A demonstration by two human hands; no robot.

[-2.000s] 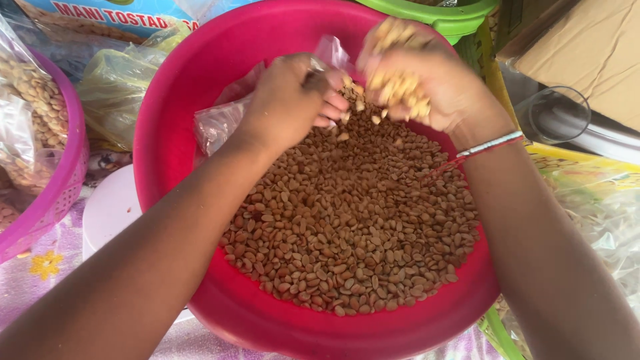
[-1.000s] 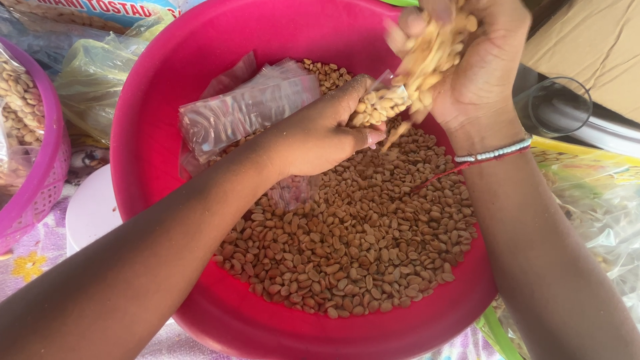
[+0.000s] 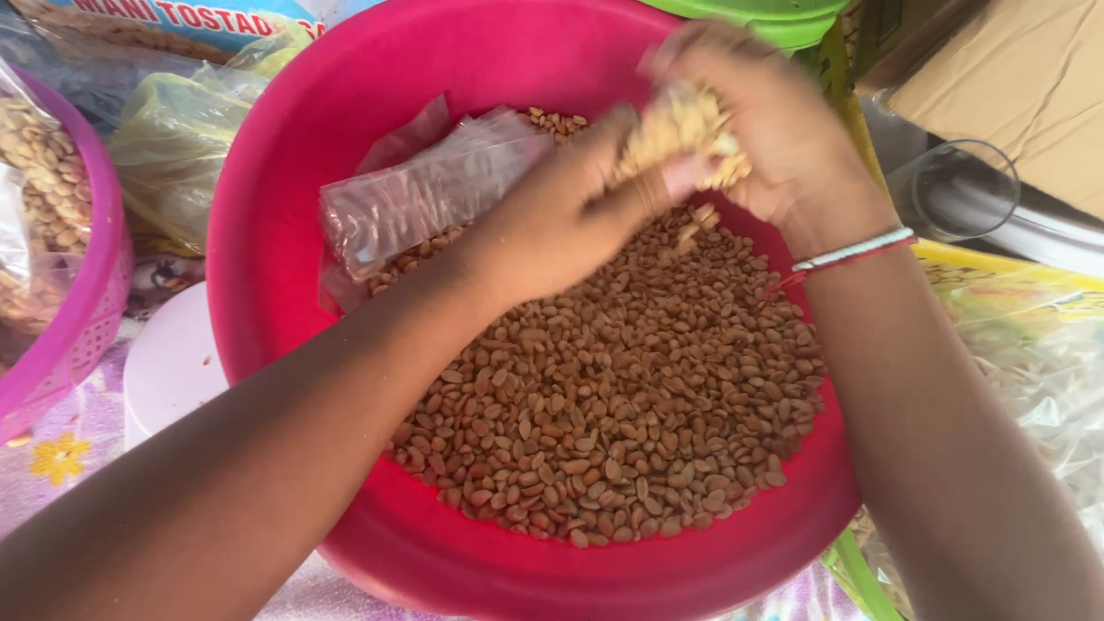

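Observation:
A large pink plastic basin (image 3: 285,181) holds many shelled peanuts (image 3: 612,414). Over its upper part my left hand (image 3: 569,203) closes on a small clear plastic bag of peanuts (image 3: 681,129), blurred by motion. My right hand (image 3: 759,121), with a white and red bracelet at the wrist, is right against the bag's far side; its fingers are blurred, and I cannot tell whether it grips the bag or loose peanuts. A few peanuts are in the air just below. Flat clear plastic bags (image 3: 431,194) lie in the basin left of my left hand.
At the left stand a purple basket (image 3: 103,224) of bagged peanuts and a white round lid or container (image 3: 177,362). A green container (image 3: 759,21) touches the back. On the right are a cardboard box (image 3: 1009,95), a clear glass (image 3: 964,190) and plastic bags (image 3: 1044,362) in a yellow-rimmed container.
One second ago, peanuts were spilling from my right hand toward the small bag in my left. Both hands are now closer together. The flat bags show more than two seconds ago.

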